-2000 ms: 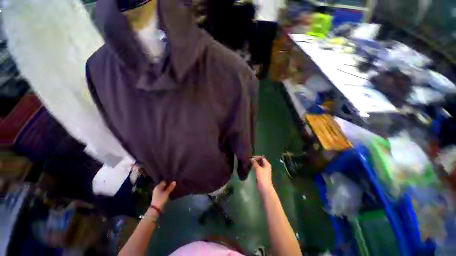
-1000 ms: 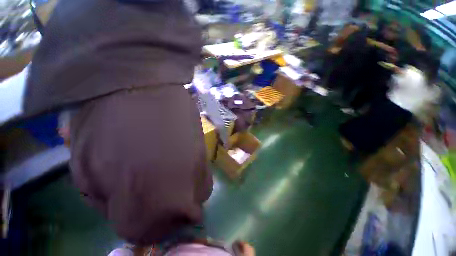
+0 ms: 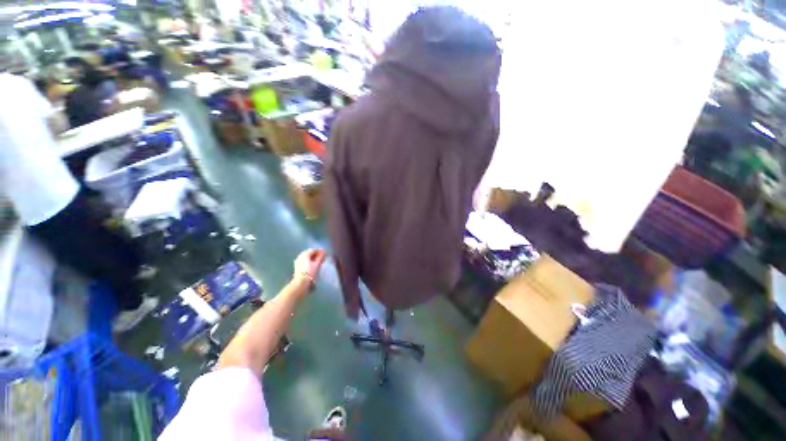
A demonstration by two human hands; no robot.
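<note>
The dark brown-purple hooded garment (image 3: pixel 401 185) hangs upright on a stand with dark wheeled legs (image 3: pixel 386 344). Its rounded hood (image 3: pixel 444 65) is at the top and its back appears turned to me. One long sleeve (image 3: pixel 345 245) hangs down on the left side. My left hand (image 3: pixel 310 263) is raised just left of this sleeve, with a small gap between them. The hand is small and blurred, so its finger pose is unclear. My right hand is out of the picture.
A large white cloth (image 3: pixel 595 103) hangs behind and right of the garment. A brown carton (image 3: pixel 534 319) and striped cloth (image 3: pixel 599 353) are at the lower right. A blue crate (image 3: pixel 99 388) is at the lower left. A person in white (image 3: pixel 30 151) is at the left edge.
The view has swung round; the garment, seen from the front two seconds ago and very close one second ago, now shows its back, farther off. My left hand is off the cloth.
</note>
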